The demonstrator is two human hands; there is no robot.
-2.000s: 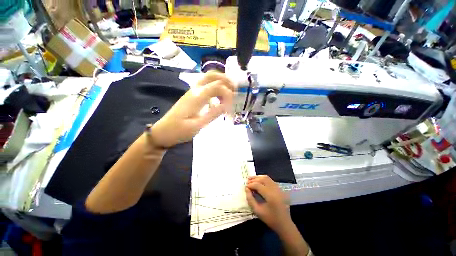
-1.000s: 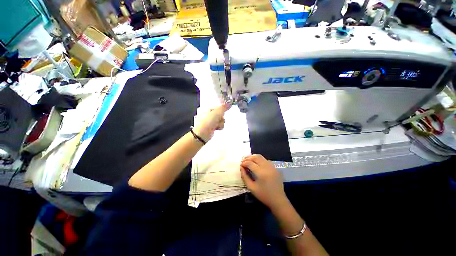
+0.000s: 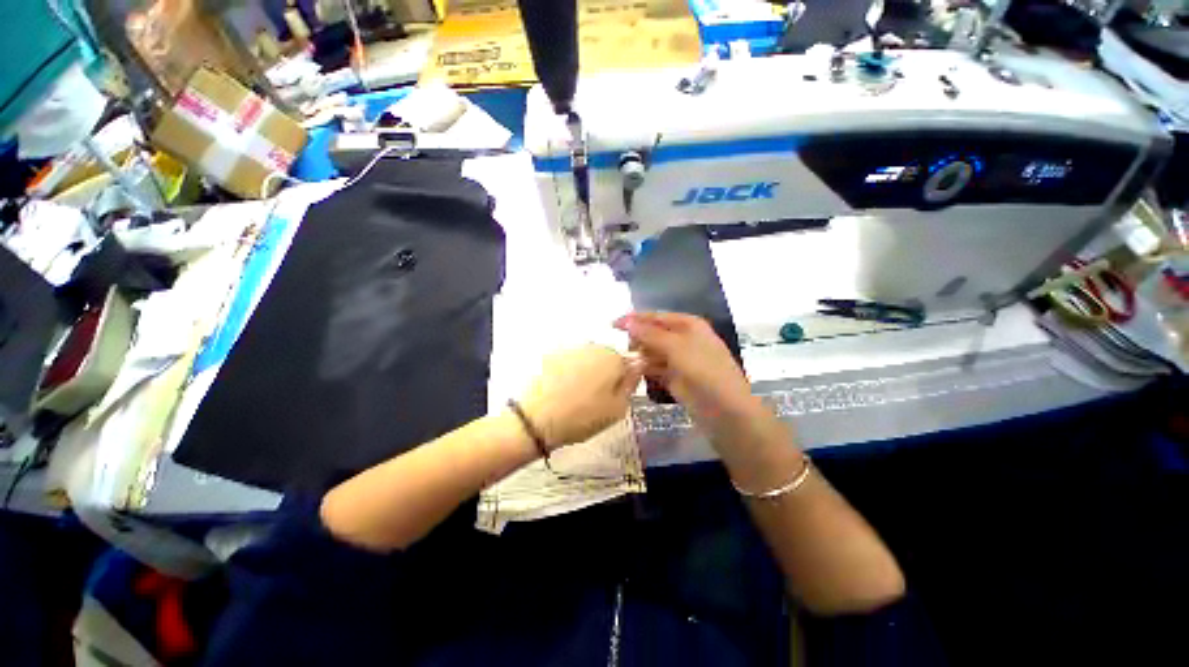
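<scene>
The cream marked piece lies under and in front of the needle, its lined wide end towards me. My left hand is over the cream piece, fingers bent together. My right hand meets it just in front of the needle, thumb and finger pinched. What the fingertips hold is too small to tell. A large black panel lies to the left with a small dark round item on it. A narrow black piece lies right of the needle, partly behind my right hand.
The white JACK machine head spans the right. A green disc and dark snips or a pen lie on the bed. Red-handled scissors are far right. Cardboard boxes and cloth scraps stand behind and left.
My left hand has come from the needle down towards me, after being raised earlier. My right hand has moved up from the cream piece's lower edge to meet it. The view has shifted.
</scene>
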